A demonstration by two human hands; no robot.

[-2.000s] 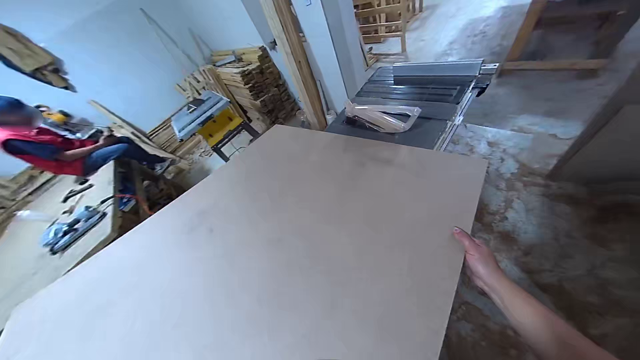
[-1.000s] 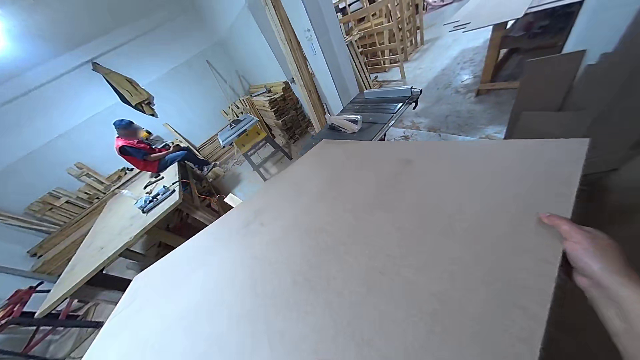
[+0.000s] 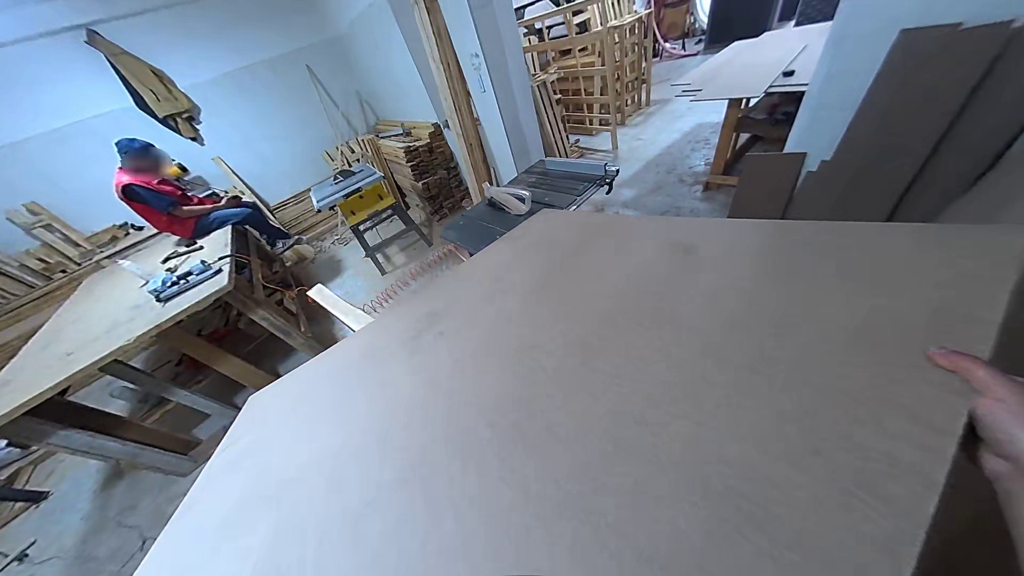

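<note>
A large flat wood sheet [image 3: 592, 384], pale brown and smooth, fills the middle and lower part of the head view. My right hand [image 3: 996, 408] grips its right edge, thumb on the upper face and the other fingers hidden beneath. My left hand is out of view. Beyond the sheet's far corner stands a dark table saw [image 3: 552, 188] with a white plastic-like piece [image 3: 508, 199] on its top.
A wooden workbench [image 3: 96, 308] with power tools [image 3: 184, 280] stands at left; a person in a red vest [image 3: 172, 200] sits at its far end. Behind are a yellow portable table saw [image 3: 364, 204] and stacked lumber [image 3: 420, 164]. Brown panels [image 3: 904, 120] lean at right.
The view has swung left, bringing more of the workbench into sight. The sheet has moved away from the table saw seen close to its far edge earlier; my right hand still holds its right edge.
</note>
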